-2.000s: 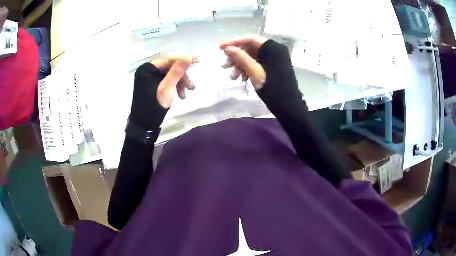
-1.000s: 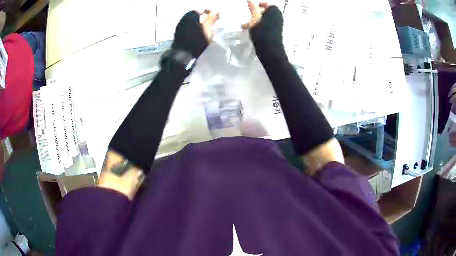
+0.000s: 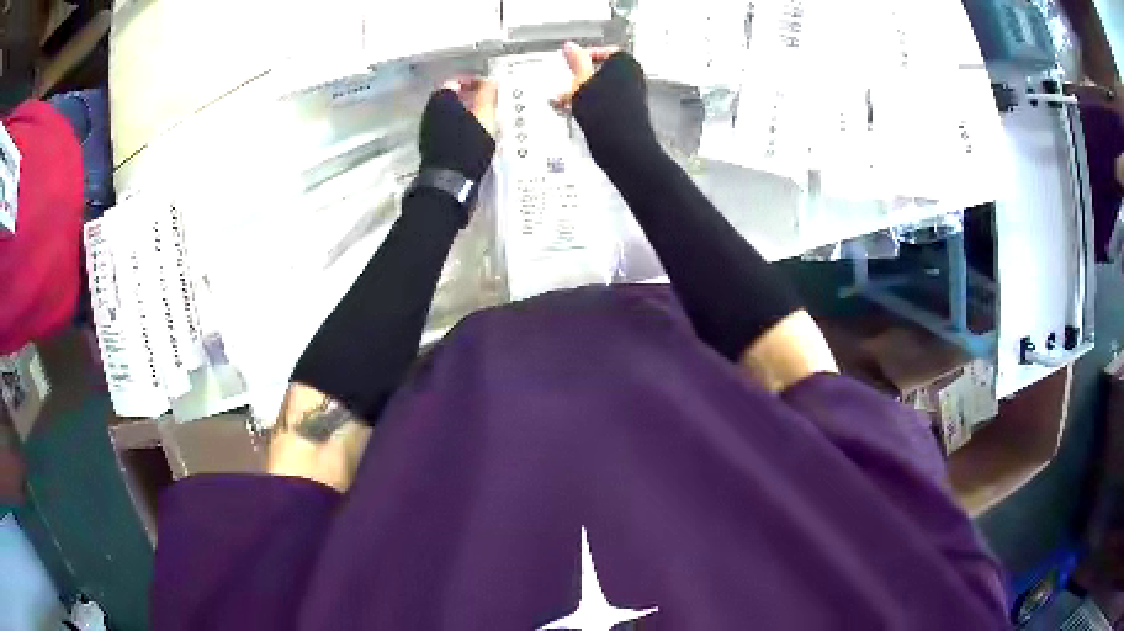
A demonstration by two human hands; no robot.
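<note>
A white product box with black print and a column of icons lies lengthwise in front of me, its near end against my shirt. Hazy clear film shows beside it; whether the box is inside a bag is hard to tell. My left hand, in a black sleeve, is at the box's far left edge with its fingertips on it. My right hand is at the far right edge, fingers bent around the edge. The exact grip is blurred by glare. Loose clear poly bags lie to the left.
Overlapping product boxes cover the right side of the table, and more stand at the left edge. Boxes also lie at the far side. A white-topped machine is at right. Open brown cartons are below. A person in red is at left.
The printed box now lies between my arms, where film and a greyish-purple patterned patch showed before. My hands were lower, then reached far forward, and are now slightly back at the box's far end.
</note>
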